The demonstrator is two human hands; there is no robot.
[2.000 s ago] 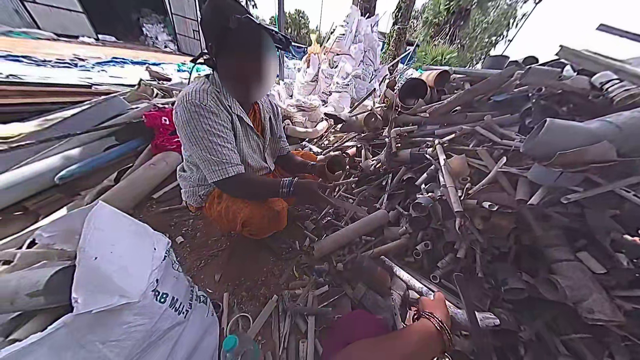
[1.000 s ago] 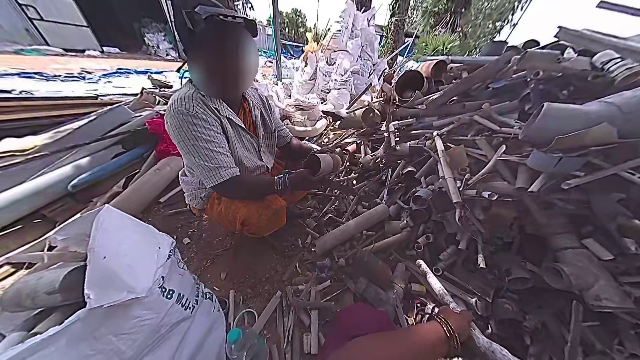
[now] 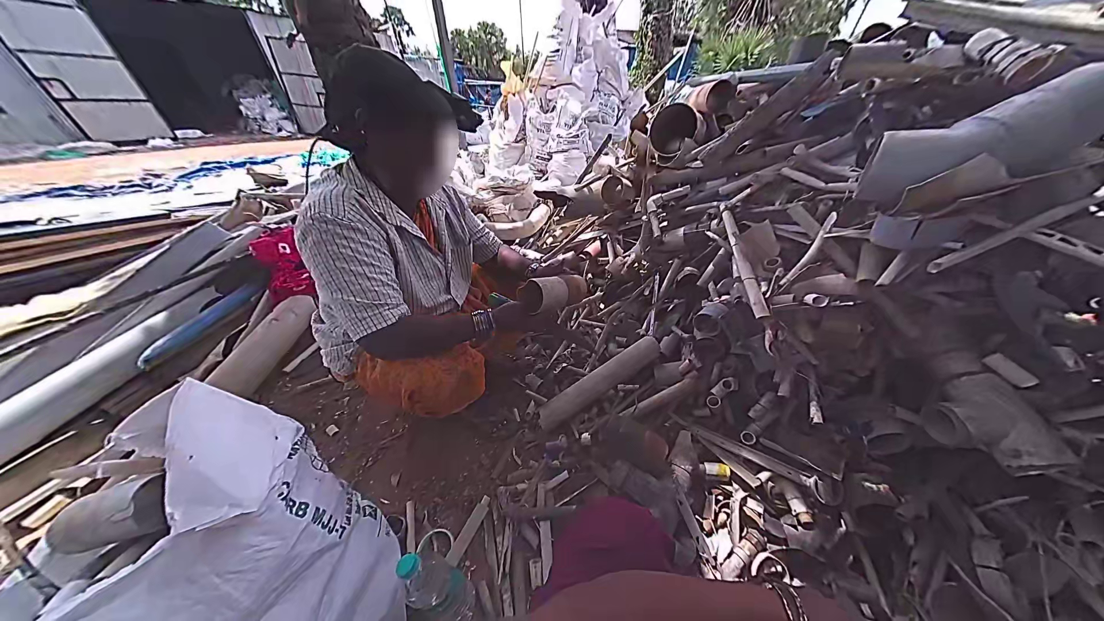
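Across the bottom edge lies my forearm [image 3: 690, 597] with bangles [image 3: 789, 599] at the wrist; its hand is out of the frame, and my other hand does not show. Purple cloth [image 3: 608, 548] is just above the forearm. Beyond it spreads a large heap of scrap plastic pipes and fittings, with a thick grey pipe piece [image 3: 599, 382] near its left edge. A co-worker [image 3: 388, 250] in a striped shirt squats at the heap's left, holding a short wide pipe piece [image 3: 545, 295].
A white woven sack [image 3: 250, 509] with printed writing stands at the lower left, beside a clear plastic bottle [image 3: 435, 586] with a green cap. Long pipes [image 3: 95, 371] lie at the left. Filled white sacks [image 3: 565, 129] stand behind. A wide grey pipe [image 3: 992, 129] juts from the heap's upper right.
My hand held a long pale pipe piece two seconds ago; the forearm has moved down and the hand and that piece are out of view. The co-worker's hands have shifted.
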